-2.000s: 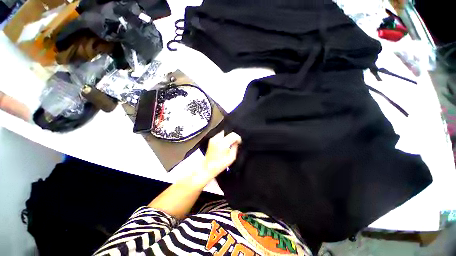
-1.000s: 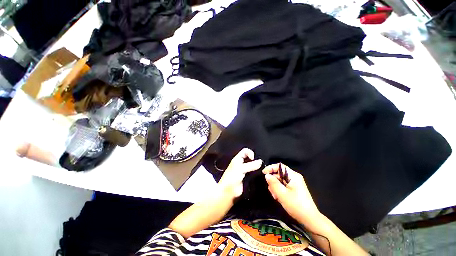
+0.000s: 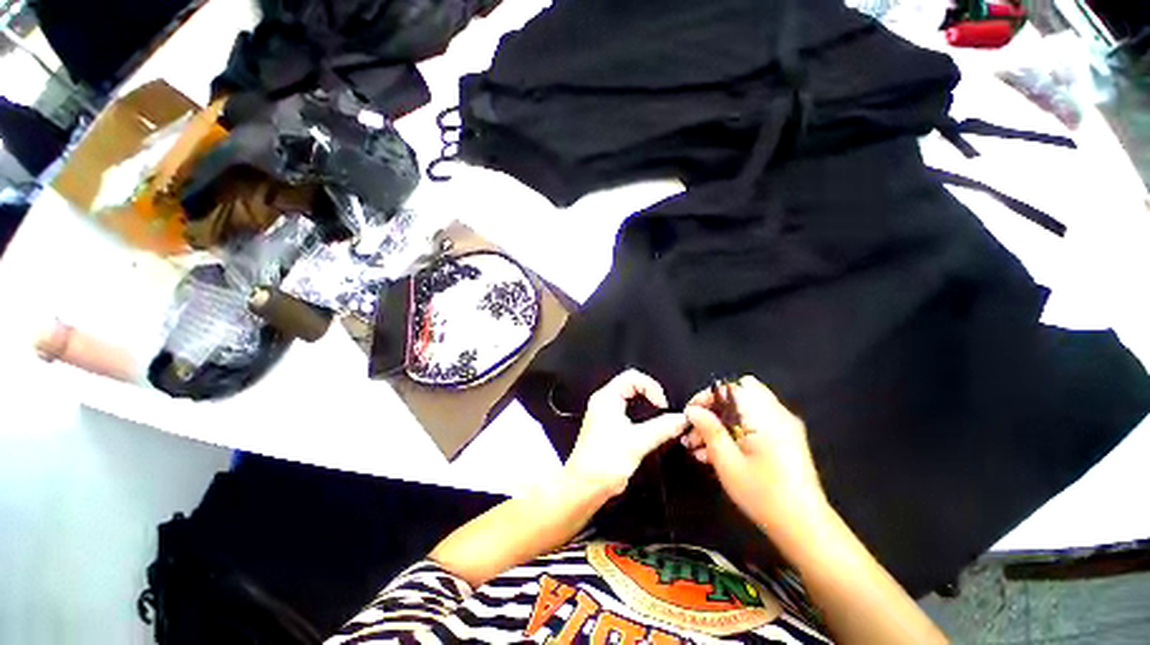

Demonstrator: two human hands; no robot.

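A large matte black garment [image 3: 807, 315] lies across the white table in front of me. My left hand [image 3: 621, 435] pinches a bit of the black cloth at its near left part. My right hand [image 3: 754, 444] is beside it, fingertips touching the left fingertips at the cloth. A small dark tool [image 3: 725, 406] sticks up from the right fist. What is pinched between the fingertips is too small to tell. A round white dish [image 3: 473, 321] with black specks stands left of the garment, on a grey-brown cardboard piece [image 3: 457, 420].
Plastic bags [image 3: 214, 321], an olive-brown thread cone [image 3: 293, 315] and an open cardboard box [image 3: 107, 151] are at left. A pinkish cone [image 3: 91, 349] is at the far left. Black strips [image 3: 1009, 199] trail right. Black garments [image 3: 303, 548] lie below the table's left edge.
My right hand, out of view two seconds ago, has come to the cloth beside my left hand. Since one second ago, both hands have moved slightly right in the picture and their fingertips have met.
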